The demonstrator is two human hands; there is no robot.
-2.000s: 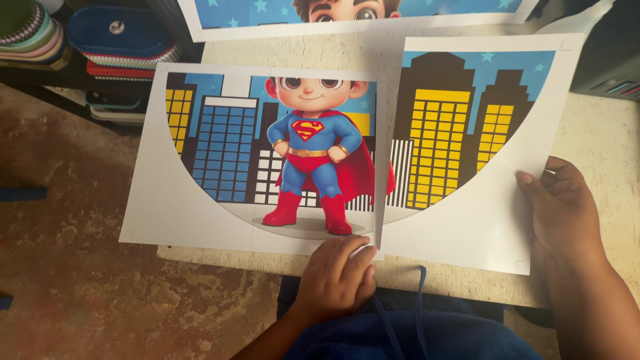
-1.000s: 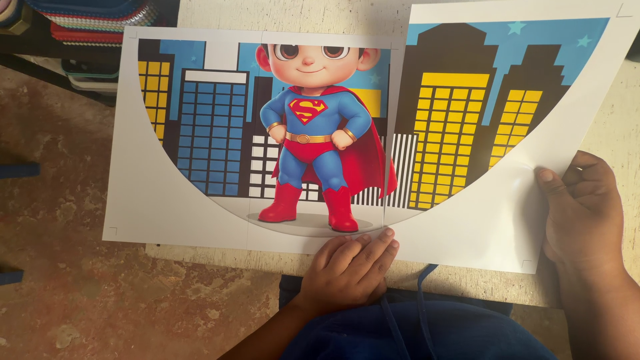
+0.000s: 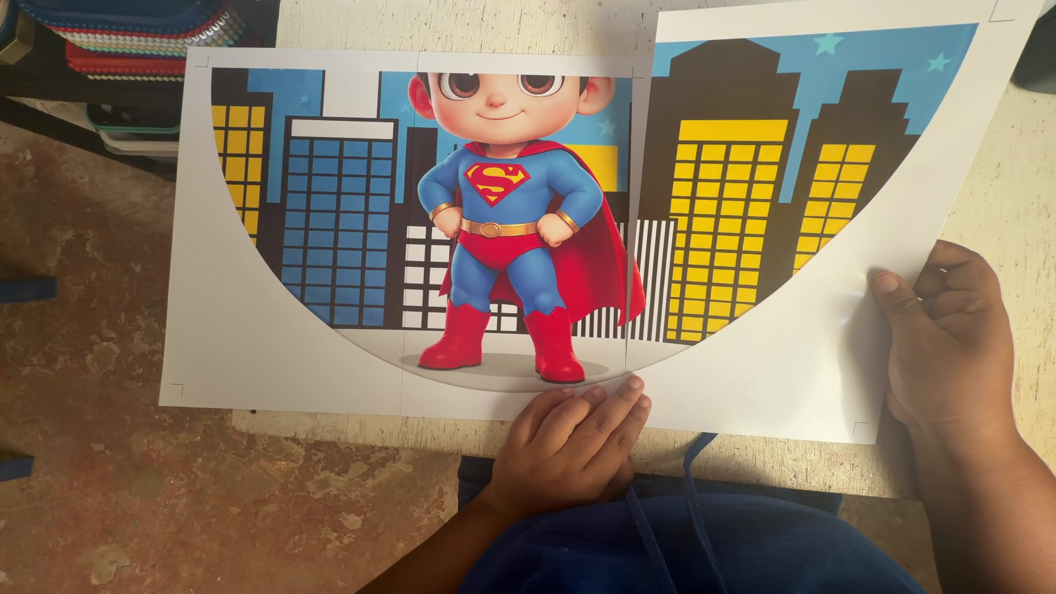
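Observation:
A printed sheet with a cartoon Superman figure and city buildings lies near the table's front edge. Against its right side sits a second printed sheet, with yellow-windowed buildings, tilted slightly. The pictures meet at the lower part of the seam by the cape; whether the sheets overlap cannot be told. My left hand rests at the bottom of the seam, fingertips flat on the paper and thumb hidden. My right hand pinches the right sheet's outer edge, thumb on top and fingers behind it.
The pale, speckled wooden table lies under the sheets. Stacked notebooks or similar flat items with coloured edges stand on a dark shelf at the upper left. A dark object is at the right edge. Blue cloth with a drawstring covers my lap.
The right sheet, held by my right hand, has moved in against the left sheet, narrowing the gap seen two seconds ago. My left hand stays at the seam's bottom. The view has shifted.

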